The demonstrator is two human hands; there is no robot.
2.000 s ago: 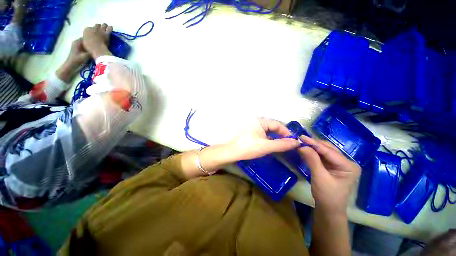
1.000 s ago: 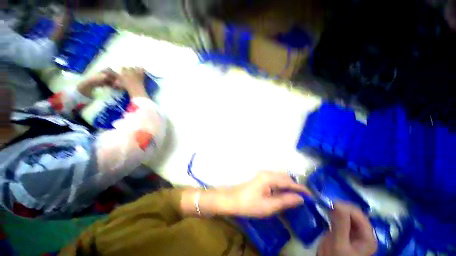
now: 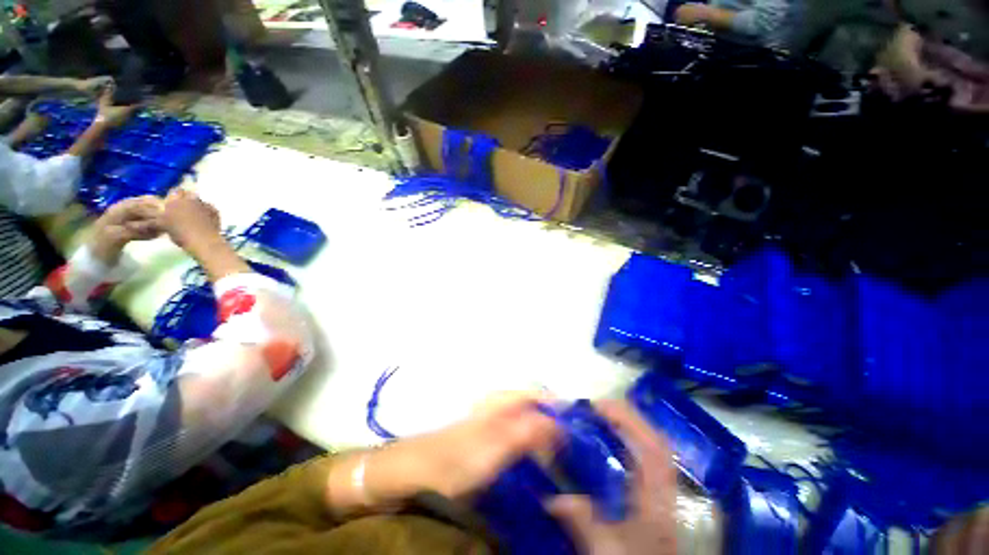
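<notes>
My left hand (image 3: 477,447) is low in the middle, blurred, with its fingertips at the upper end of a blue plastic case (image 3: 594,461). My right hand (image 3: 640,488) is around the right side of that case, so both hands hold it. Another blue case (image 3: 518,507) lies under and beside my left hand, partly hidden. A thin blue cord (image 3: 377,403) curves on the table (image 3: 477,293) left of my left hand. Motion blur hides the fingertips and any knot.
Blue cases (image 3: 694,436) lie to the right, before a long stacked bank of cases (image 3: 781,325). A cardboard box (image 3: 521,179) with blue cords stands at the far edge, near black parts (image 3: 748,195). At left, a neighbour's hands (image 3: 163,222) work beside a case (image 3: 284,235).
The view has tilted up, showing the box. My hands have gone from pinching a cord to holding a case. The neighbour's hands have left the case beside them.
</notes>
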